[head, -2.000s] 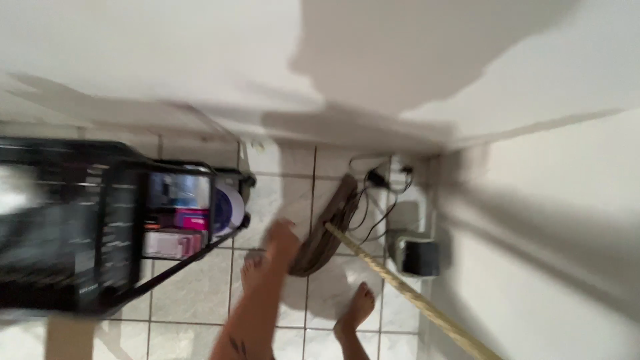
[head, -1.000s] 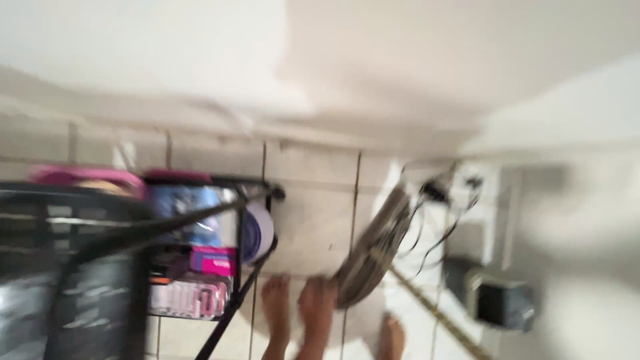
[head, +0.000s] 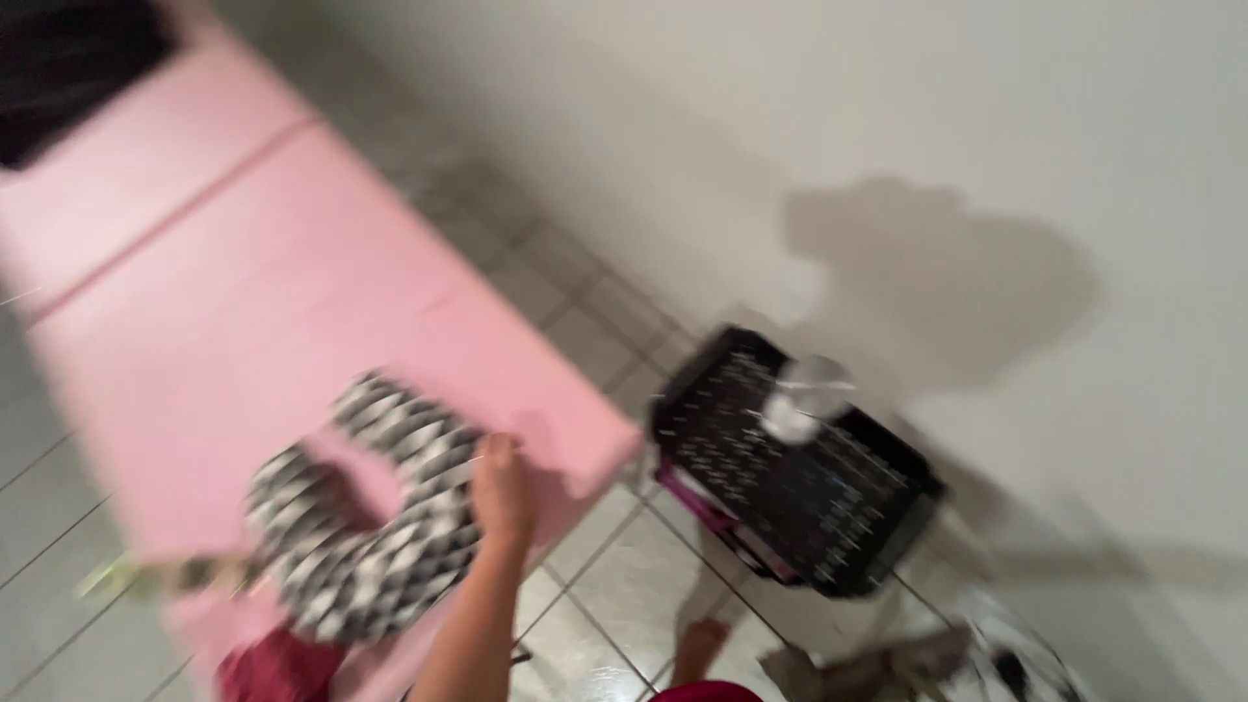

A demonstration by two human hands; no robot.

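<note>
A U-shaped neck pillow (head: 429,487) with a grey, black and white woven-look pattern lies over the near end of a pink padded table (head: 390,302). At its right edge, my left hand (head: 502,487) grips it, though blur hides the fingertips. Dark red cloth (head: 278,668) sits just below the pillow, by the table's near edge. A greenish strip-like thing (head: 127,577), too blurred to name, is left of the pillow. My right hand is out of view.
Right of the pink table stands a cart with a black basket-like top (head: 780,478), holding a clear container (head: 809,390) with something white. A foot (head: 700,639), a grey-brown cloth-like item (head: 887,668) and dark cables (head: 1014,673) are on the tiled floor (head: 624,575). A black item (head: 73,68) lies on the table's far end.
The view has swung left, bringing in the pink table and neck pillow. A hand was low near the feet in the earlier frames; now my left hand is at the pillow.
</note>
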